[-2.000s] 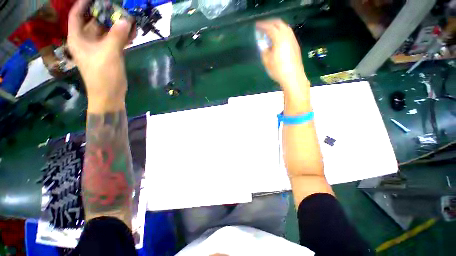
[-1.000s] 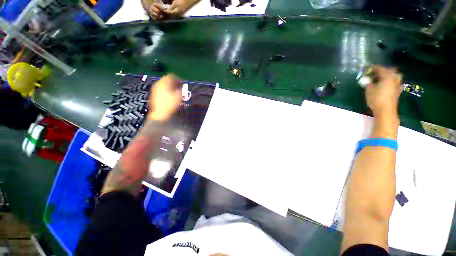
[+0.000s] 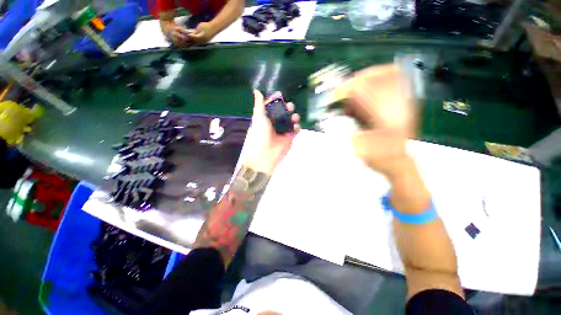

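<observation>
My left hand point(image 3: 269, 132), at the end of the tattooed forearm, is palm up near the middle of the view. It holds a small black plastic housing point(image 3: 280, 115), with the fingers curled along its side. My right hand point(image 3: 381, 104) is raised to the right of it, over the far edge of the white sheets, and is strongly blurred. A blurred light and yellowish thing point(image 3: 327, 83) shows at its fingertips, perhaps a circuit board. The two hands are apart.
Black moulded parts point(image 3: 143, 163) lie in zigzag rows on a glossy printed sheet point(image 3: 184, 215). A blue bin point(image 3: 66, 246) with dark parts is below left. White sheets point(image 3: 326, 203) carry a small black square point(image 3: 472, 230). A circuit board point(image 3: 456, 107) lies right. A person's hands point(image 3: 189, 34) are opposite.
My left hand has moved right from the rows and now shows a black housing in its palm. My right hand has moved left towards it, and the view has shifted.
</observation>
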